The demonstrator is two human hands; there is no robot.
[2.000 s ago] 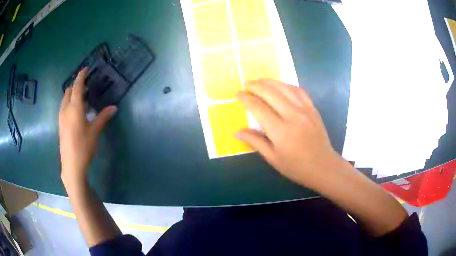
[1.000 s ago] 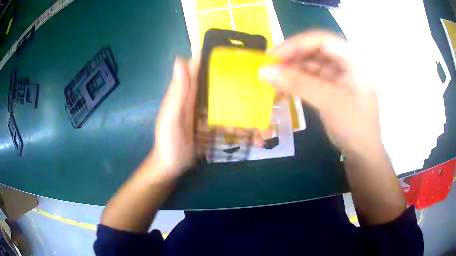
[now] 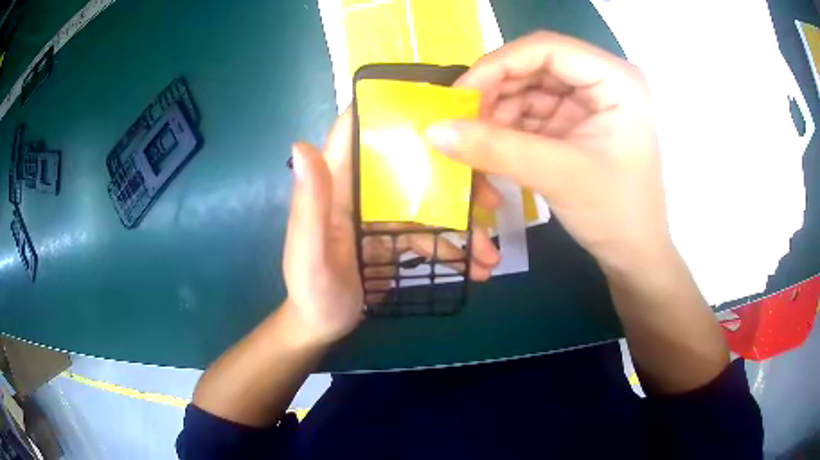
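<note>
My left hand (image 3: 319,243) holds a black phone front housing (image 3: 415,307) upright, with its fingers behind the key grid. A yellow film piece (image 3: 405,171) lies over the housing's window area, a little askew, its right edge near or over the frame. My right hand (image 3: 575,144) has its thumb on the film and its fingers at the housing's top right edge. The backing sheet with yellow pieces (image 3: 450,31) lies behind, partly hidden by my hands and the housing.
Black housings (image 3: 155,153) lie stacked at the left on the green table (image 3: 243,287), with smaller frames (image 3: 36,171) further left. A white pile of used backing sheets (image 3: 710,135) is at the right. A red stool (image 3: 778,323) stands below the table's right edge.
My left hand has taken up a housing from the left, and my right hand has brought a yellow film onto it. Since the last earlier frame, the film lies flatter over the window.
</note>
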